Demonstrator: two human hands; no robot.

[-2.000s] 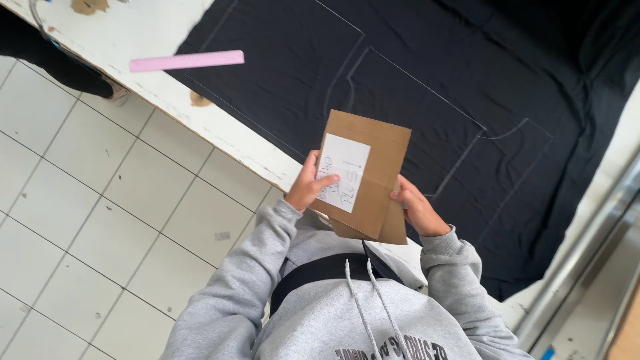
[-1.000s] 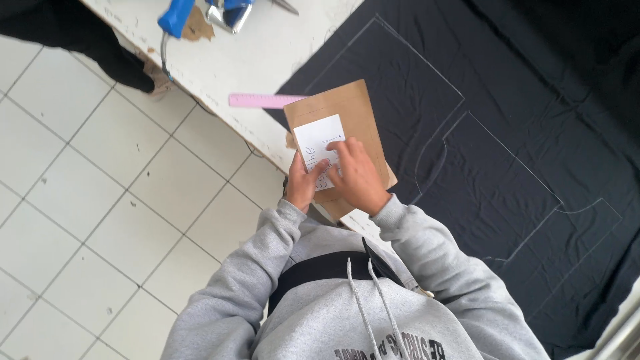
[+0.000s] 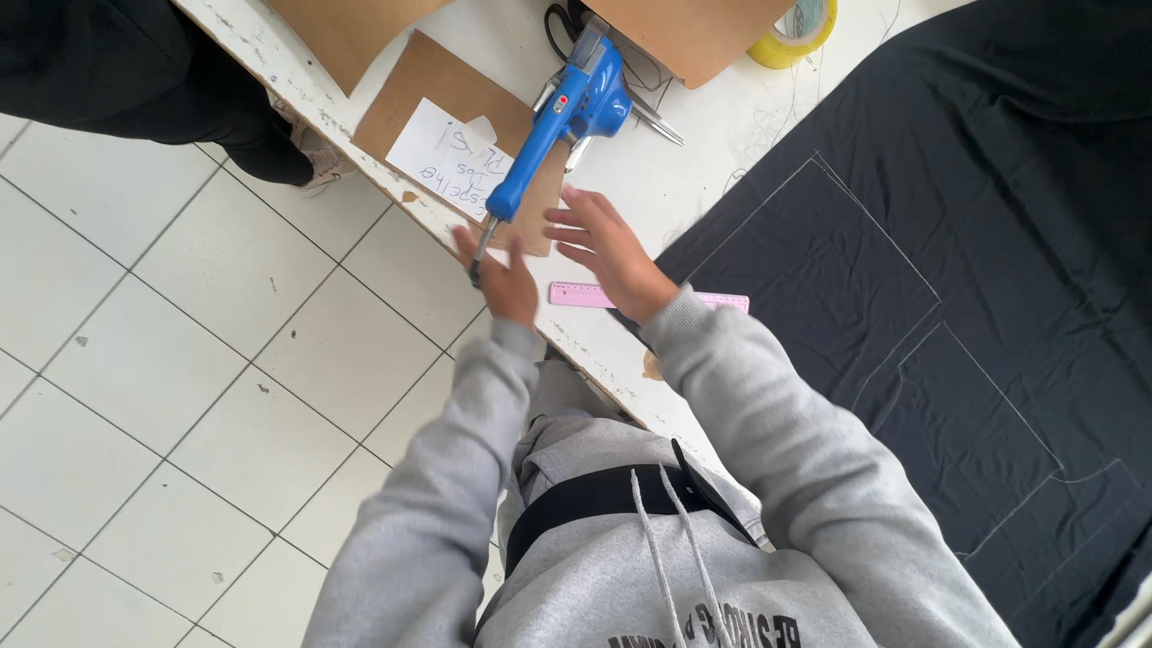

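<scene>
My left hand (image 3: 508, 279) is by the table's edge, its fingers apart around the cord end of a blue electric fabric cutter (image 3: 540, 148); whether it touches the cord is unclear. To its right, my right hand (image 3: 607, 252) is held with spread fingers and nothing in it, beside the cutter's handle. Under the cutter, a brown cardboard pattern piece (image 3: 441, 76) lies on the table with a white paper bearing handwriting (image 3: 432, 162) on it. A pink ruler (image 3: 585, 294) lies partly behind my right hand and sleeve, across the corner of the black fabric.
Black fabric (image 3: 810, 270) with chalked outlines covers the right side of the white table (image 3: 720, 117). Scissors (image 3: 655, 117), a roll of yellow tape (image 3: 792, 36) and more brown card (image 3: 693, 31) are at the back. A person in black trousers (image 3: 207, 99) stands across the corner at the left.
The cardboard pieces and paper were in my hands earlier; card with handwritten paper now lies on the table under the cutter, and my hands are apart. The view has shifted toward the table's left part.
</scene>
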